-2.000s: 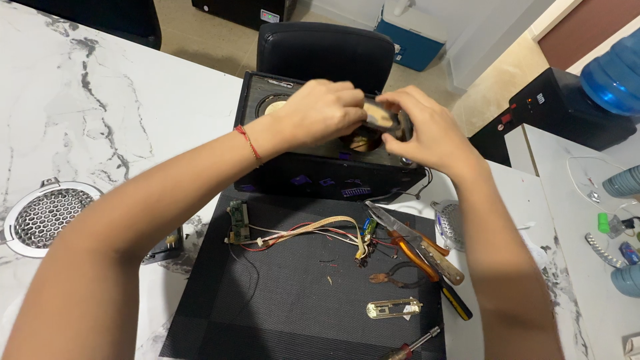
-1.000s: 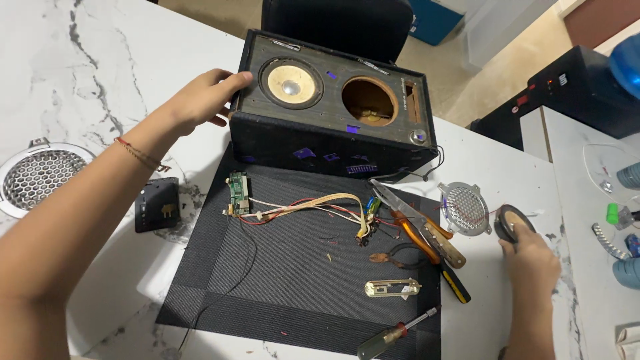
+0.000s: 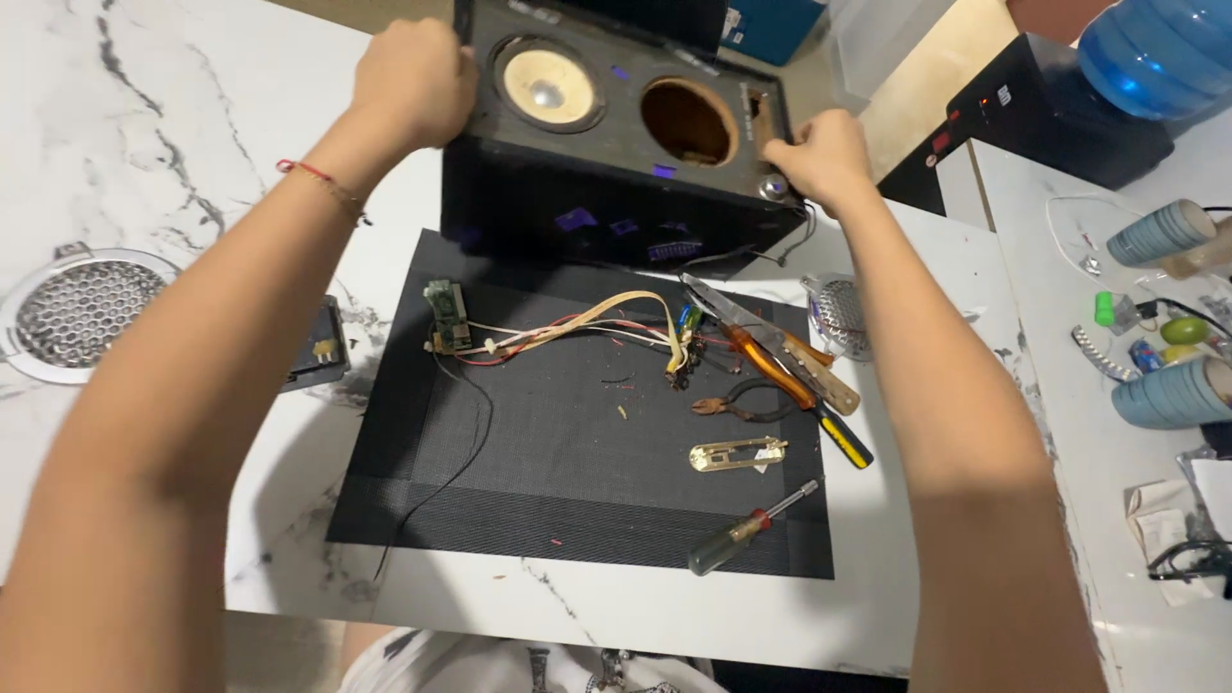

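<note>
My left hand point(image 3: 416, 82) grips the left end of a black speaker box point(image 3: 597, 207), and my right hand point(image 3: 826, 159) grips its right end. The box's front panel faces up, with a cream speaker cone point(image 3: 549, 89) on the left and an open round hole point(image 3: 688, 122) on the right. On the black placemat point(image 3: 539, 433) before it lie a green circuit board point(image 3: 448, 316) with wires, a gold-coloured oblong plate point(image 3: 736, 454) and a screwdriver point(image 3: 751, 527). Scissors point(image 3: 751, 337) and cutting pliers point(image 3: 746, 399) lie at the mat's right.
A round metal grille point(image 3: 91, 308) and a small black part point(image 3: 322, 342) lie at left, partly behind my left arm. Another grille point(image 3: 839, 313) is beside my right forearm. Stacked cups point(image 3: 1169, 393) and a black water dispenser point(image 3: 1054, 111) with a blue bottle stand at right.
My right hand has let go of the round speaker driver it held at the right and moved up to the box's right end. My left hand stays at the box's left end.
</note>
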